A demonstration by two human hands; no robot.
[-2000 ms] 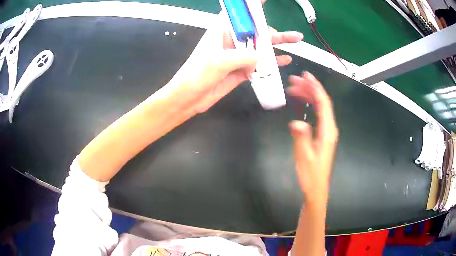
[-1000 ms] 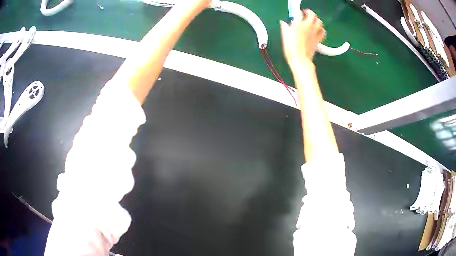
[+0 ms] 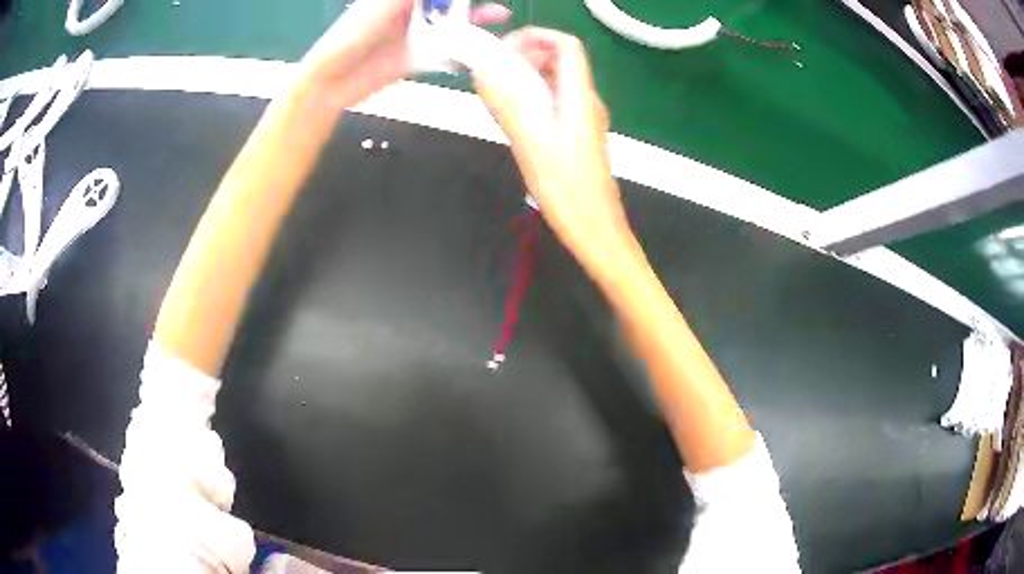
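Note:
A white part-built unit (image 3: 440, 45) with a bit of blue inside is at the top edge, partly cut off. My left hand (image 3: 376, 43) holds it from the left. My right hand (image 3: 550, 95) is at its right side with fingers curled around the unit's white arm, which it mostly hides. Thin red lead wires (image 3: 519, 286) hang below my right hand over the dark mat, with pale tips at their lower end.
A curved white arm (image 3: 657, 30) with wires lies on the green belt (image 3: 719, 123). White covers and slim parts (image 3: 84, 207) lie at the left edge. Stacked white parts (image 3: 979, 387) stand at the right edge. A metal post (image 3: 926, 196) crosses the right side.
Both hands have come together at the upper middle, the right one moving left. The unit with its red wires is now off the belt and over the rail and mat.

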